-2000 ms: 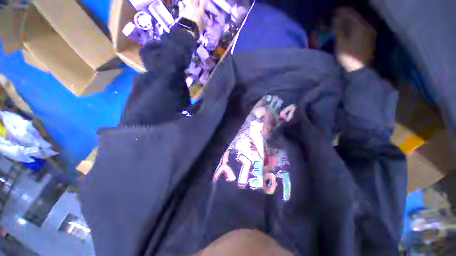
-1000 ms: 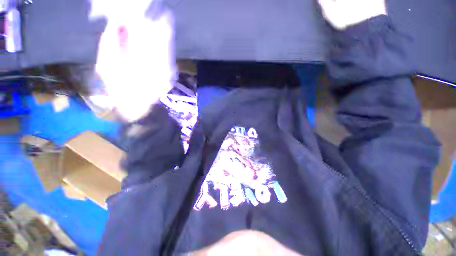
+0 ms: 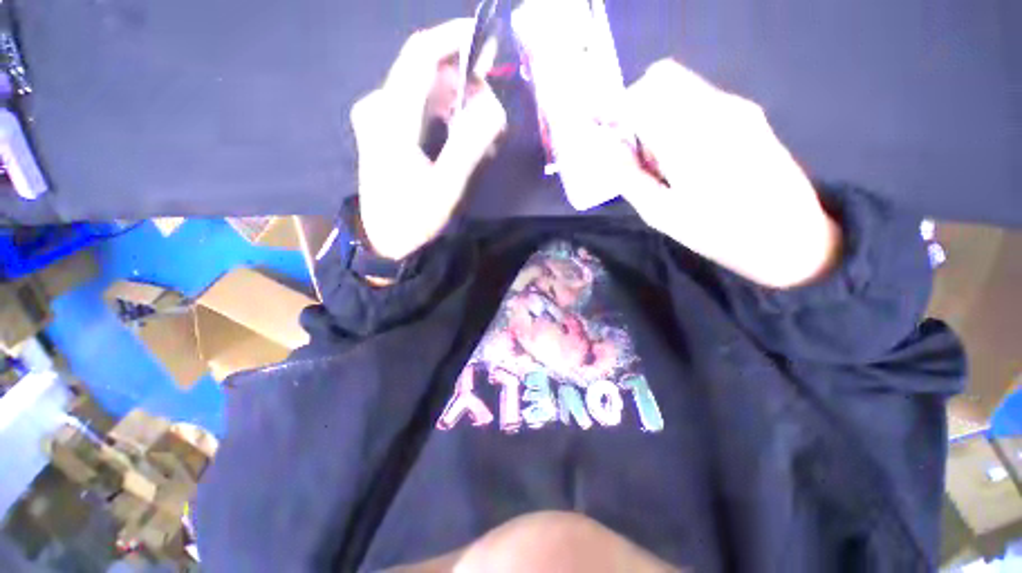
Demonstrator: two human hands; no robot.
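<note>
My right hand (image 3: 717,168) holds a pale, narrow plastic housing (image 3: 574,101) at the top centre, over the edge of the dark bench. The housing is overexposed and runs out of the top of the picture. My left hand (image 3: 420,134), just left of it, holds a thin dark-edged piece (image 3: 475,56) between thumb and fingers. A small bit of red shows between the two parts. Whether wires join them I cannot tell. Both hands look bare.
The dark bench top (image 3: 224,112) spans the upper view. A pale part (image 3: 19,155) lies at its far left. Open brown cartons (image 3: 252,319) stand on the blue floor (image 3: 123,358) at left. Another carton (image 3: 973,302) stands at right below the bench edge.
My view has swung from the floor carton of pale parts to the bench. Both hands have come together at the top centre, and the pale housing is now in my right hand.
</note>
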